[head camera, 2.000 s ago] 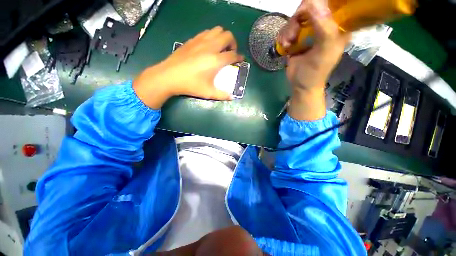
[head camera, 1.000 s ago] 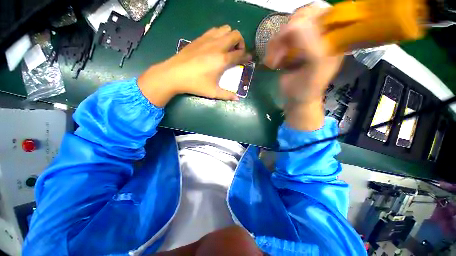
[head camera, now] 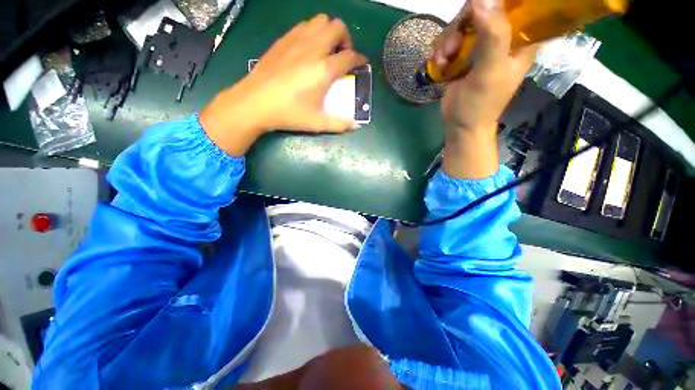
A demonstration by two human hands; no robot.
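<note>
My left hand [head camera: 293, 84] lies over a phone unit [head camera: 343, 99] on the green bench mat and grips it by its edges. The phone's white battery and dark board end show to the right of the fingers; its middle is hidden under the hand. My right hand [head camera: 484, 76] is closed around a yellow-orange electric screwdriver [head camera: 545, 23], partly cut off by the top edge. The driver's tip is at the right part of the round screw dish [head camera: 408, 57], which is speckled with screws. Whether a screw is on the tip cannot be told.
A black phone tray [head camera: 552, 194] with several phone units stands at the right. Dark small parts [head camera: 514, 137] lie beside it. A clear bag [head camera: 560, 65] lies behind. Black flat pieces [head camera: 177, 53] and small-part bags [head camera: 61, 122] lie at the left. The black cord crosses my right sleeve.
Since one second ago, the screwdriver and my right hand have moved back over the screw dish. My left hand and the phone have shifted slightly away from me and left, and the phone has turned slightly.
</note>
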